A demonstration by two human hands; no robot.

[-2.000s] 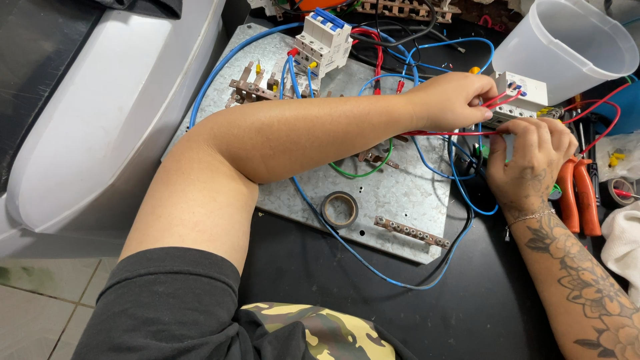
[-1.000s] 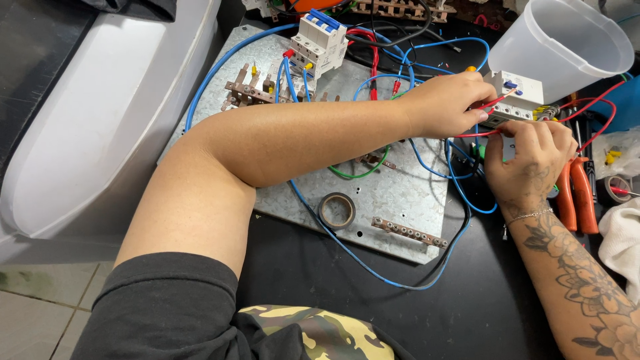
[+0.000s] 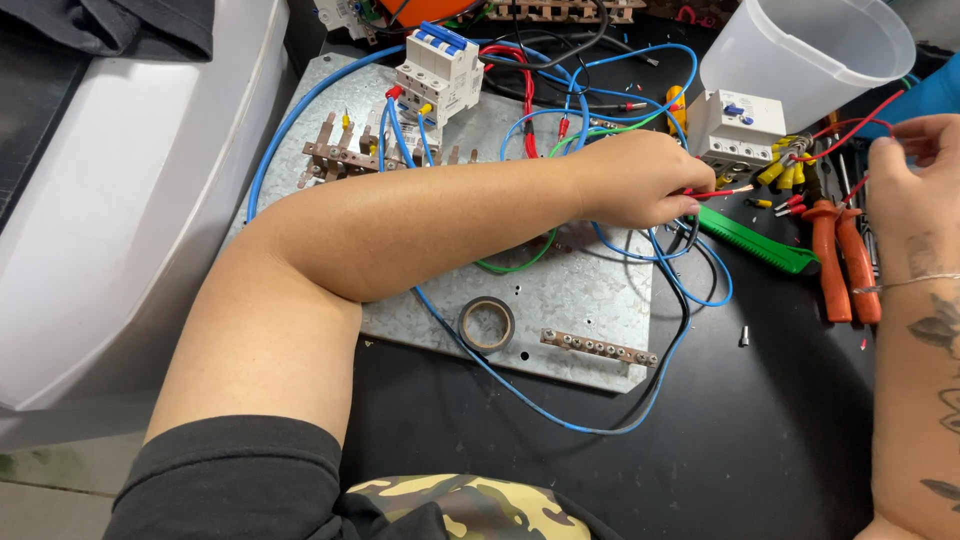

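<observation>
My left hand [image 3: 656, 180] pinches a red insulated wire [image 3: 720, 193] near its end, where bare copper strands stick out to the right. Just above it stands a white residual-current device [image 3: 736, 131] with a blue lever. Toward the right edge, my right hand [image 3: 919, 172] is raised by a second red wire [image 3: 862, 124]; whether its fingers hold that wire is unclear. A green utility knife [image 3: 754, 238] lies between the hands. Under my left forearm is a galvanized metal plate [image 3: 577, 300] with a white circuit breaker [image 3: 441, 75] on it.
Orange-handled pliers [image 3: 829, 262] lie beside yellow crimp terminals [image 3: 787, 174]. Behind them stands a translucent plastic container [image 3: 810, 60]. A roll of black tape [image 3: 486, 324] and a screw terminal bar [image 3: 598, 346] rest on the plate. Blue wires [image 3: 525, 397] loop over its edge.
My right hand has moved right, away from the left hand and the white device. The green knife, partly covered before, shows now. My left hand stays near the device with the red wire.
</observation>
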